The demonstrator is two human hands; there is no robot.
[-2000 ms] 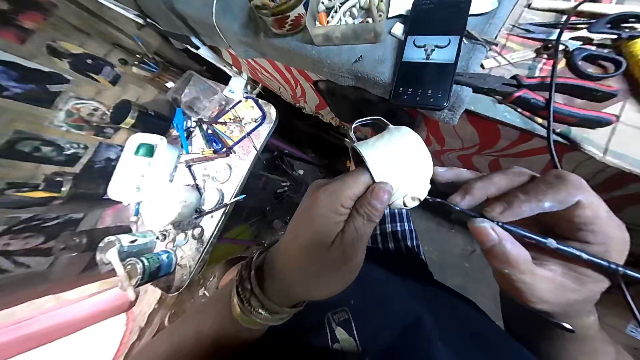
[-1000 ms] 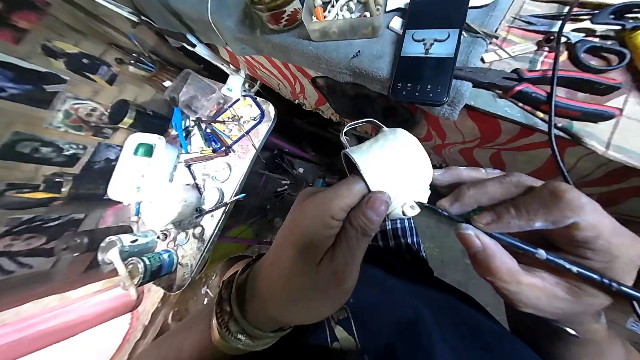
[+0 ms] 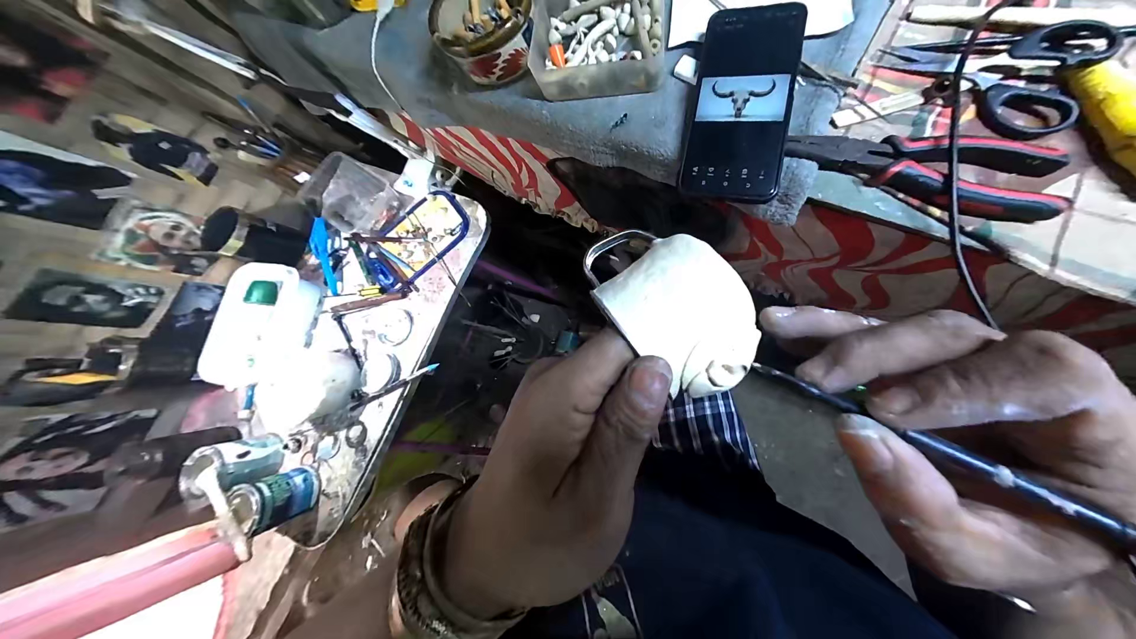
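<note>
My left hand grips a metal mug by its rim, thumb outside; the mug's wall is covered in white modelling clay. Its metal handle points up and away from me. A small rolled clay shape with a hollow stands out low on the right side. My right hand holds a thin dark tool, flecked with white, like a pen. The tool's tip is at the edge of the rolled clay; whether it touches is hard to tell. A second metal tip shows below my right hand.
A phone showing a horned skull lies on a grey cloth, beside a plastic box of white pieces and a patterned pot. Pliers, scissors and a black cable lie right. Left, a small table bears bottles, cans and tools.
Both hands and the mug keep nearly the same places. My right hand has shifted slightly, and the tool's tip stays by the rolled clay.
</note>
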